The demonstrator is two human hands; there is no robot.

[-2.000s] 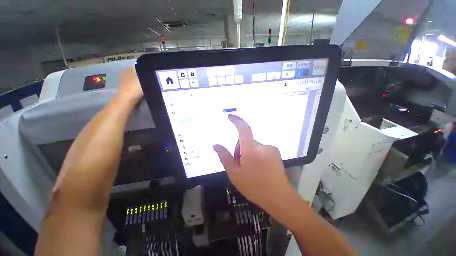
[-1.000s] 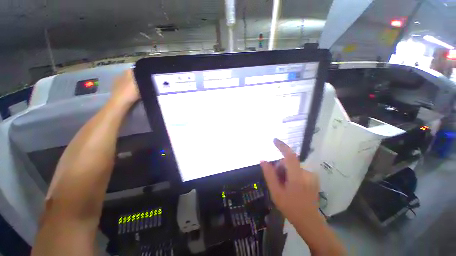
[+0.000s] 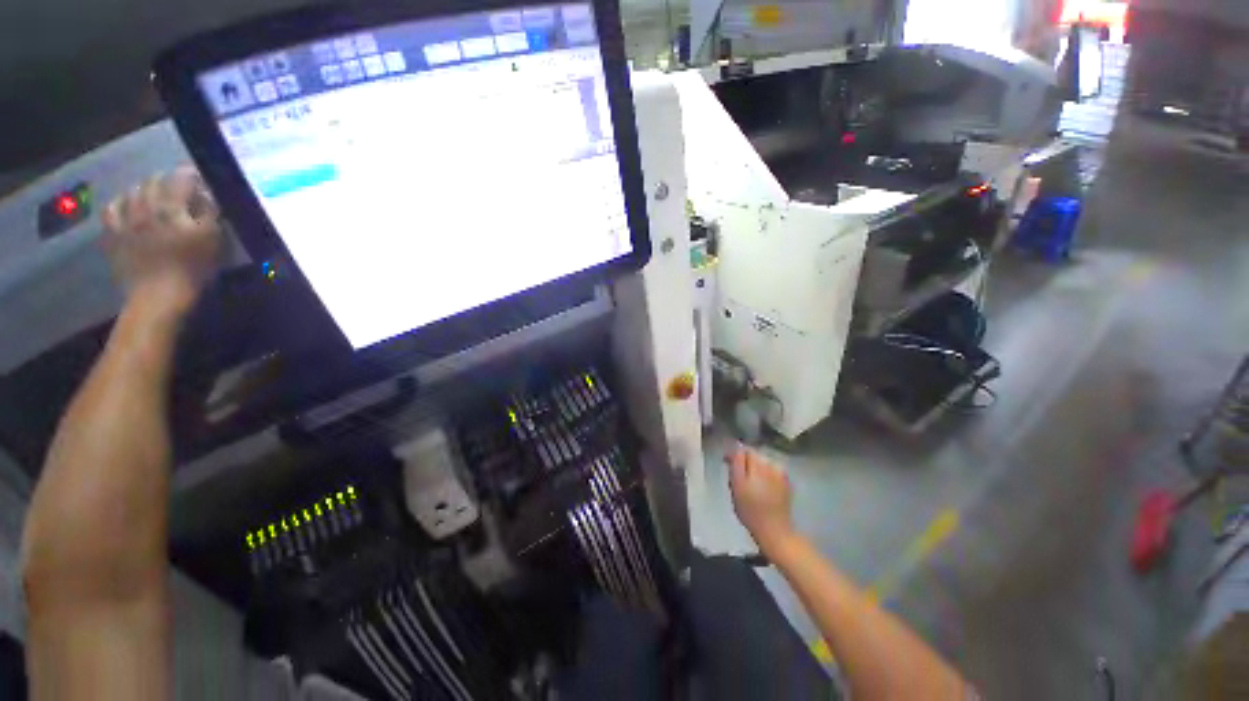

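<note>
The touchscreen monitor (image 3: 438,178) is black-framed and tilted, at the upper left, with a mostly white page and a cyan bar. My left hand (image 3: 165,240) is at the screen's left edge with curled fingers; it is blurred, and whether it grips the frame cannot be told. My right hand (image 3: 760,493) is below and right of the screen, away from it, with fingers curled in and nothing visible in it. Tape feeders with yellow-green lights (image 3: 304,531) stand in two banks below the screen, with pale component tapes (image 3: 614,531) below them.
A red-lit indicator display (image 3: 66,207) is at far left. A red-orange button (image 3: 681,388) is on the white side panel. Another white machine (image 3: 788,308) stands to the right. A blue stool (image 3: 1049,226) and a red object (image 3: 1153,529) are on the grey floor, which has yellow lines.
The view has swung right and down, so the screen sits further up and left. My right hand has left the screen and its fingers have curled. My left hand's fingers now show beside the screen.
</note>
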